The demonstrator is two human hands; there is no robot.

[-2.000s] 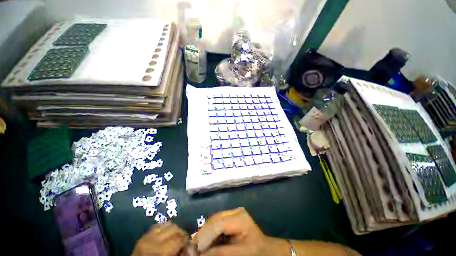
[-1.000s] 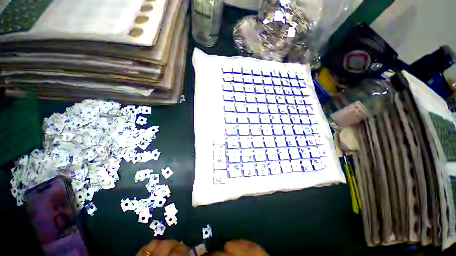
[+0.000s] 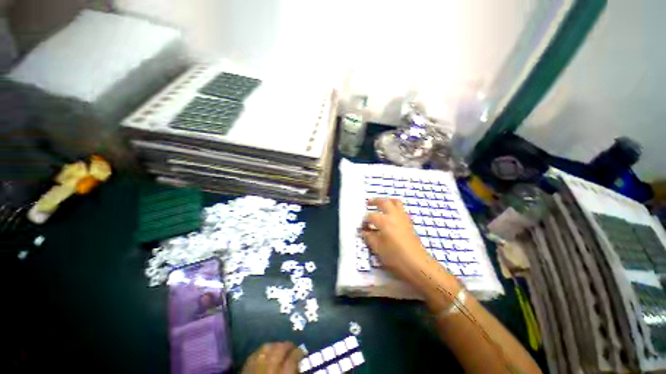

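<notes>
My right hand lies over the left part of a large grid of white squares with dark blue lines on a white padded stack. Its fingers are bent; whether they hold anything cannot be told. My left hand, cut off by the bottom edge, has its fingers on the left end of a small dark board panel with rows of white squares. A heap of white square pieces lies left of the padded stack, with loose pieces nearer me. One piece lies just above the panel.
A smartphone with a purple screen lies below the heap, and a green panel left of it. Layered sheet stacks stand at back left and right. A bottle and a bag of silver pieces stand behind. Orange peel lies far left.
My right hand has moved from beside my left hand at the bottom edge up onto the grid. The small board panel now shows beside my left hand. The view has shifted, showing more at the left.
</notes>
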